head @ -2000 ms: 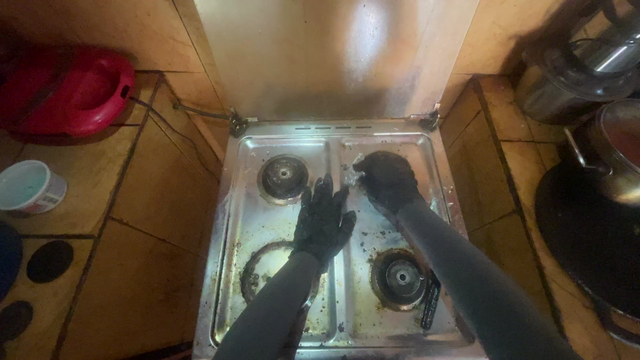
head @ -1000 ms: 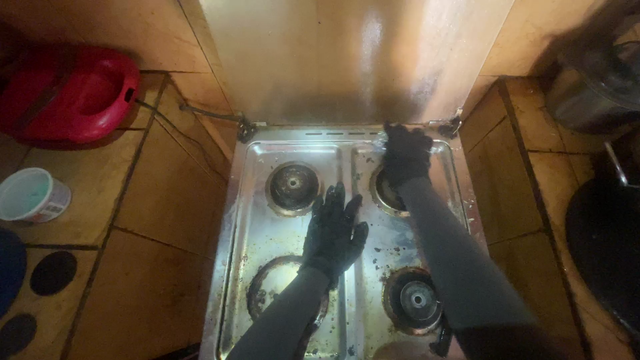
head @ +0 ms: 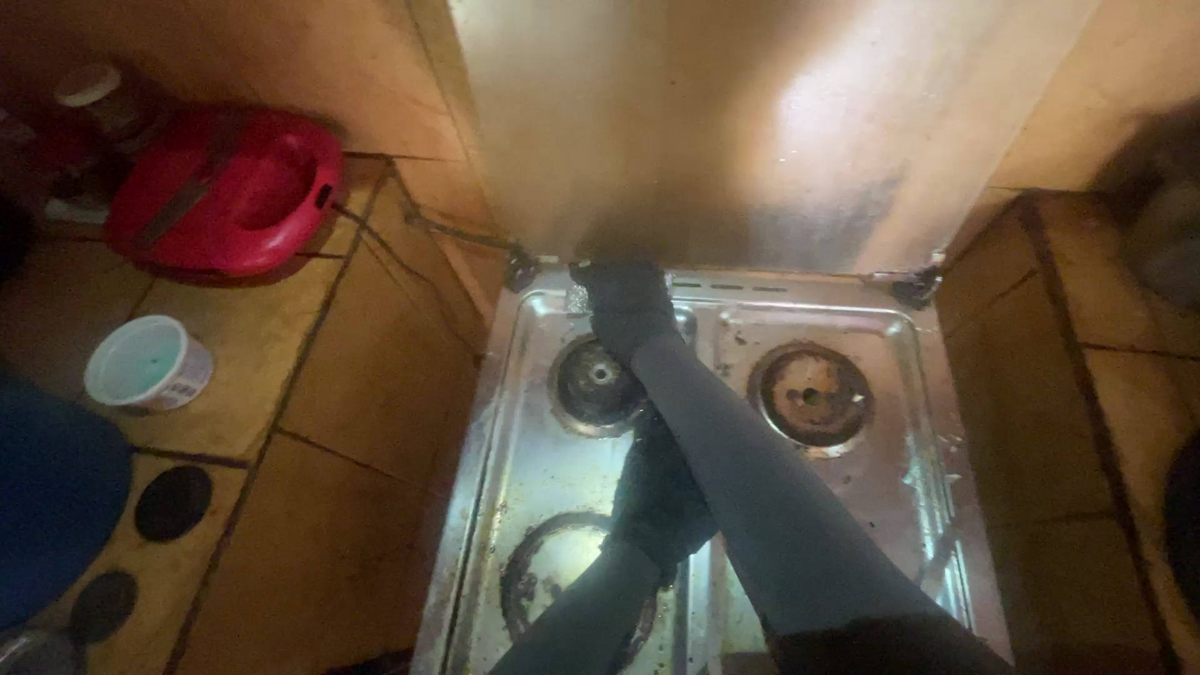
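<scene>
A dirty stainless steel gas stove top (head: pixel 539 469) lies below me, with grease and food bits on it. My right hand (head: pixel 630 305), in a black glove, grips a shiny scouring pad (head: pixel 577 298) at the stove's back left edge, just behind the back left burner (head: pixel 600 375). Below it my left hand (head: pixel 661 487), also black-gloved, rests on the stove top near the middle, partly hidden under my right forearm; whether its fingers hold anything is not visible. The back right burner seat (head: pixel 810 396) has brownish grime. A dark ring stain (head: pixel 516 572) marks the front left.
The raised metal stove lid (head: pixel 731 122) stands behind, on hinges at both corners. On the left tiled counter (head: pixel 239 403) are a red plastic appliance (head: pixel 272 187) with a cord, a white tub (head: pixel 150 361) holding greenish liquid, and a blue object (head: pixel 56 497). Another tiled counter (head: pixel 1125 300) lies right.
My right hand has moved left along the back edge, from behind the back right burner to behind the back left one. My right forearm now crosses over my left hand.
</scene>
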